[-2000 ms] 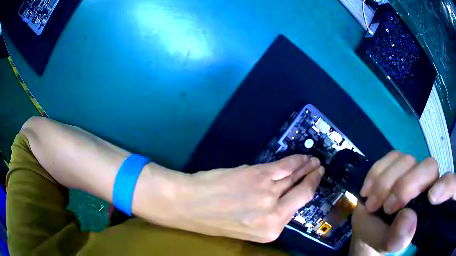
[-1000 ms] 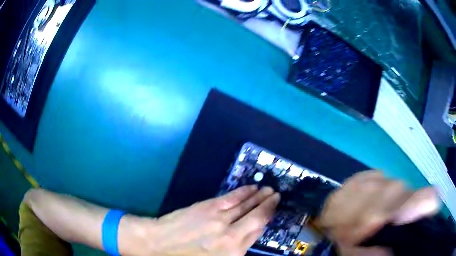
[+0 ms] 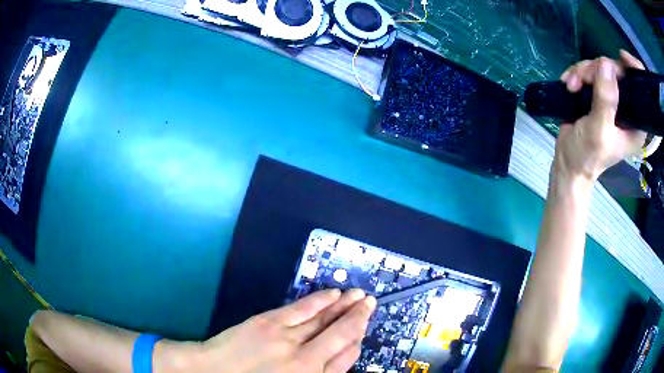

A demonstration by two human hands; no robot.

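Note:
The device chassis with mainboard point(image 3: 399, 344) lies on a black foam pad point(image 3: 255, 218) in the lower middle. A dark bent heat pipe point(image 3: 419, 289) runs across the board toward its upper right corner. My left hand point(image 3: 313, 331) rests on the board, its fingertips together at the pipe's left end; whether they hold anything small is hidden. My right hand point(image 3: 601, 120) is raised at the upper right, gripped around a thick black electric screwdriver point(image 3: 557, 100), away from the board. The screw tray point(image 3: 444, 109) with glittering specks sits left of this hand.
Cooling fans point(image 3: 295, 16) with thin wires stand at the back on the pale ribbed rail point(image 3: 535, 164). Another mainboard unit point(image 3: 30, 116) lies on a black pad at far left. Clear plastic point(image 3: 488, 36) lies behind the tray. Part of another dark item shows at the lower right edge.
My right hand has lifted the screwdriver off the board and up to the right, uncovering the heat pipe. My left hand stays on the board. The view has shifted, showing more fans.

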